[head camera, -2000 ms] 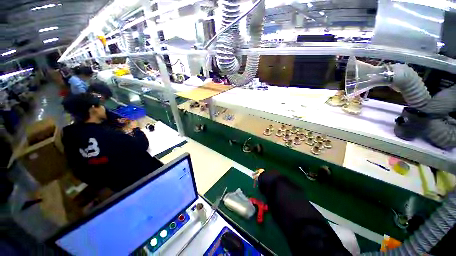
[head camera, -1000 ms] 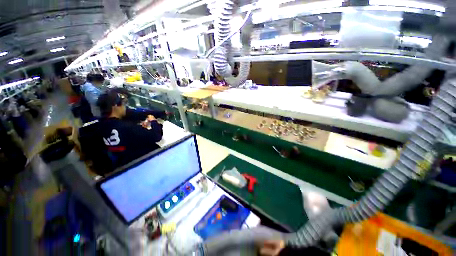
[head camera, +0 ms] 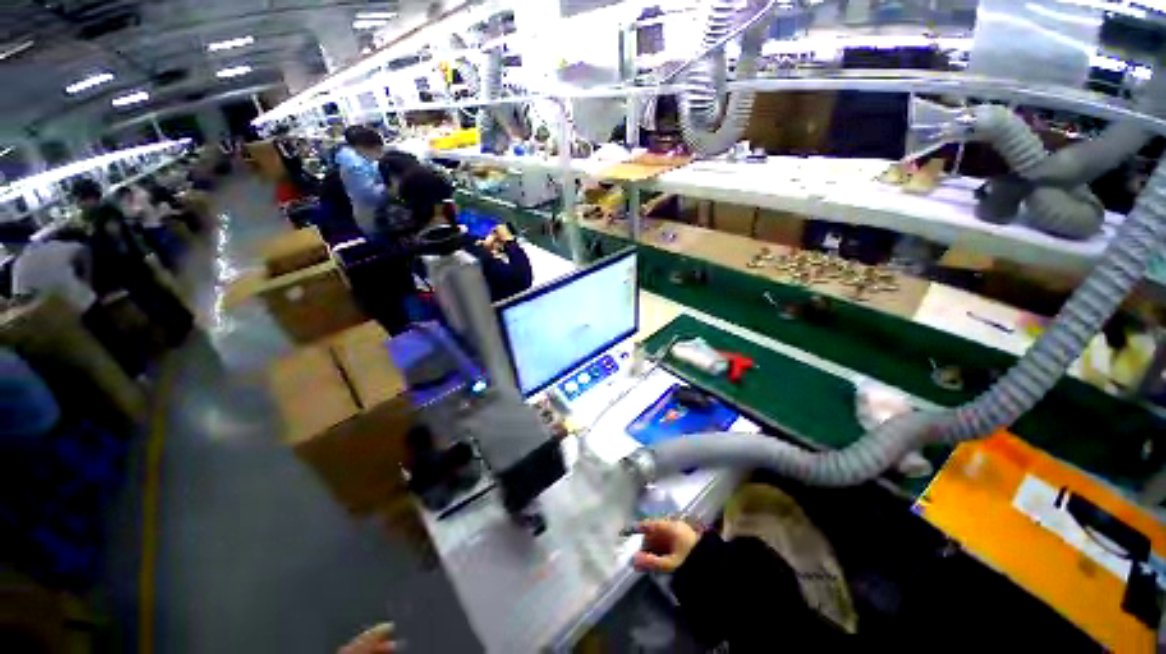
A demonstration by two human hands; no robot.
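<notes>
My right hand (head camera: 665, 546), in a black sleeve, is over the right edge of a white bench (head camera: 512, 575); its fingers are partly bent, and whether it holds anything is unclear. My left hand (head camera: 371, 641) is small, blurred and cut off by the bottom edge. Ahead of my right hand are a grey ribbed hose (head camera: 818, 460) and a blue tray (head camera: 684, 415) with a dark item in it. A lit monitor (head camera: 572, 326) stands behind a panel of round buttons (head camera: 591, 380). A dark boxy device (head camera: 492, 447) is at the bench's left.
Brown cartons (head camera: 339, 383) stand left of the bench, beside a grey aisle with a yellow line (head camera: 154, 473). A person in dark clothes (head camera: 441, 243) is beyond the monitor. A green-topped line (head camera: 793, 396) holds a red tool (head camera: 738, 367). An orange board (head camera: 1023, 524) is at right.
The view has swung left and back, showing more aisle and cartons. My right arm has drawn back from the green surface to the white bench. My left hand has come into view.
</notes>
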